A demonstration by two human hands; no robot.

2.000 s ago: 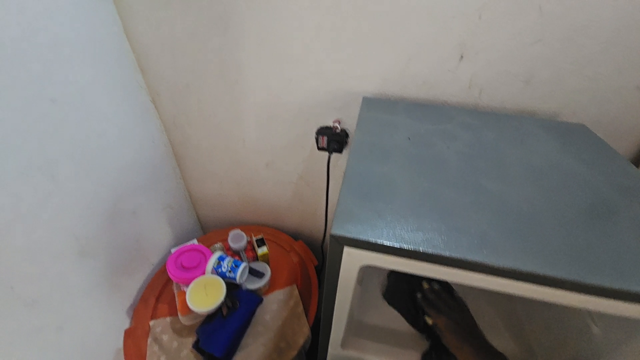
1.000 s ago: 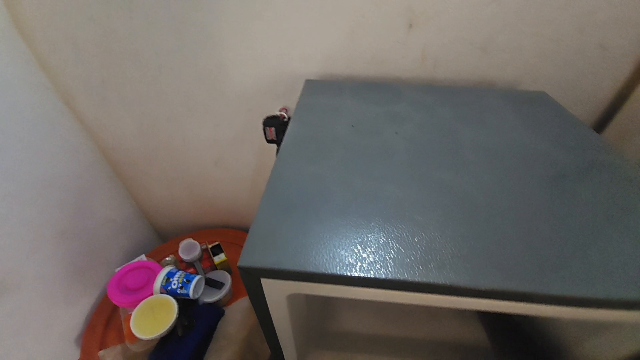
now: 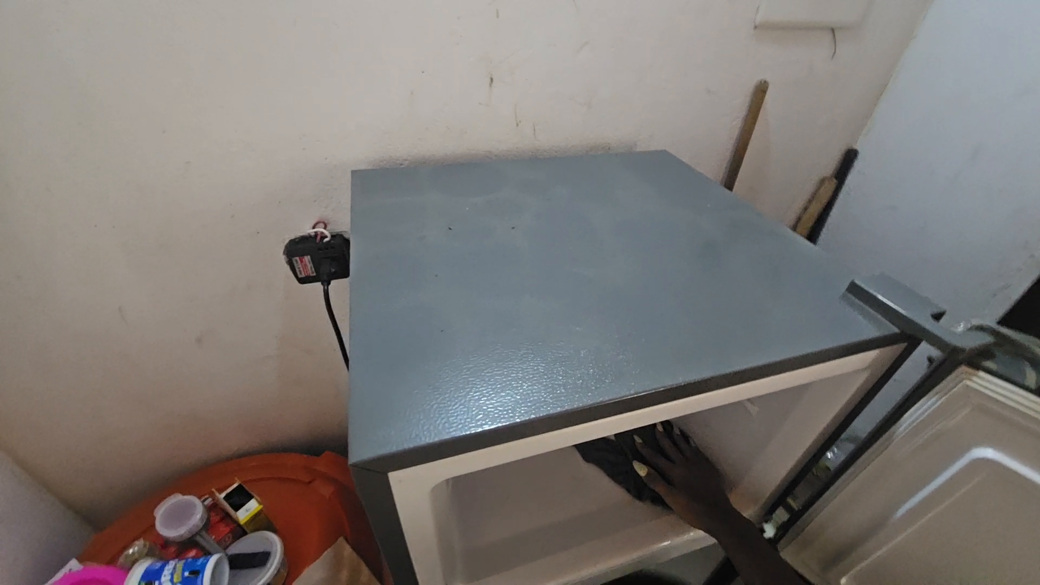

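The top compartment of a grey refrigerator (image 3: pixel 528 309) stands open, showing its pale inner liner. Reaching in from the lower right, my right hand (image 3: pixel 678 479) lies over a dark cloth (image 3: pixel 613 467), its fingers bent onto the fabric and its back towards the camera. The cloth is bunched under the palm and spreads out to the left, towards the back of the compartment. Part of it is hidden by the hand and the top edge. At the right, the open door (image 3: pixel 934 479) shows its pale inner panel. My left hand is out of view.
Left of the refrigerator, an orange plastic lid or tabletop (image 3: pixel 301 487) holds several small containers, a pink lid (image 3: pixel 89 575) and a small box (image 3: pixel 244 505). A black plug adapter (image 3: pixel 317 258) with a cable is at the wall. Wooden sticks (image 3: pixel 746 134) lean behind the refrigerator.
One second ago no hand was clearly visible; now my right hand is inside the compartment with the dark cloth. The view has shifted to the right, showing the open door.
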